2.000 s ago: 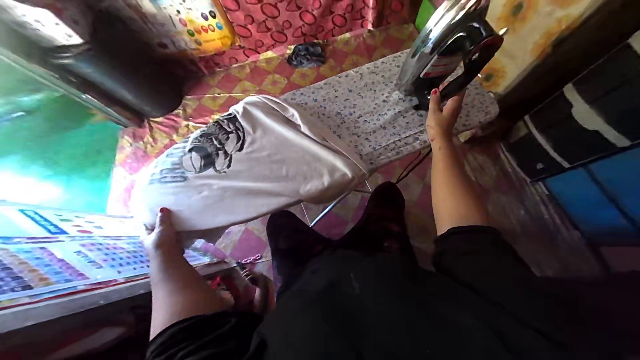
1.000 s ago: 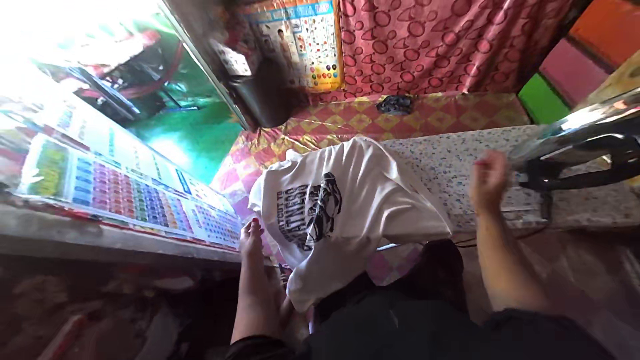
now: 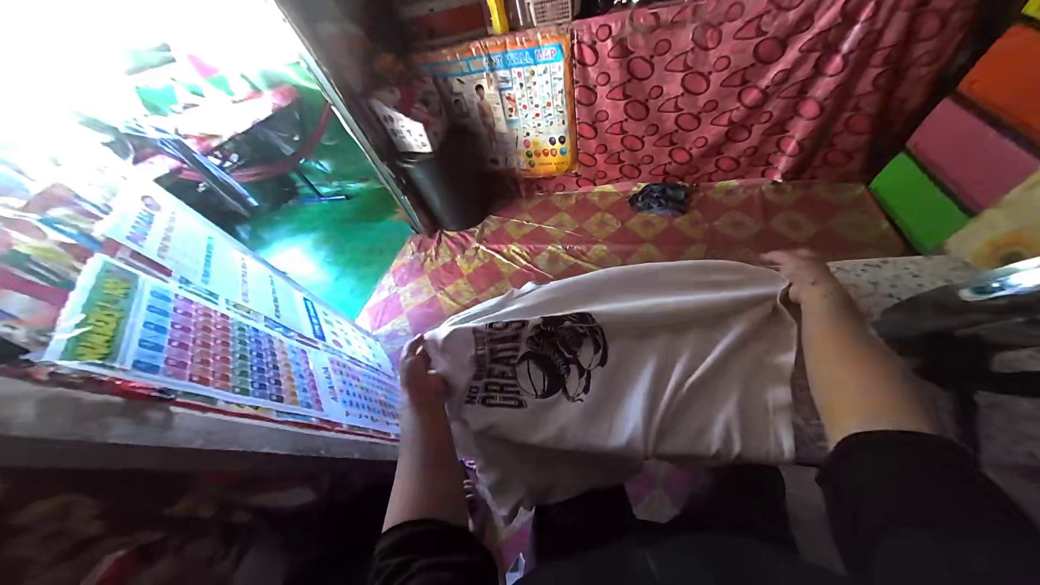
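A white printed T-shirt [image 3: 650,357] lies stretched lengthwise over an ironing board [image 3: 881,280], its lower side hanging down toward my legs. My left hand [image 3: 424,375] grips the shirt at its left end, beside the dark print. At the right end, my right hand [image 3: 800,275] is at the shirt's upper corner with some fingers extended; whether it pinches the cloth cannot be told. A clothes iron [image 3: 1003,280] stands on the board's right end, beyond my right forearm, blurred and partly cut off by the frame edge.
Behind the board, a dark crumpled cloth [image 3: 660,198] lies on the checkered floor covering [image 3: 780,215]. A dark bin [image 3: 455,191] stands near the doorway. Printed charts [image 3: 236,349] line the left side. Colored drawers [image 3: 922,203] stand at right, beside a red patterned curtain [image 3: 691,97].
The shirt, bunched with a corner hanging one second ago, is now spread lengthwise. My right hand has gone from the iron's handle to the shirt's right end. The view has shifted.
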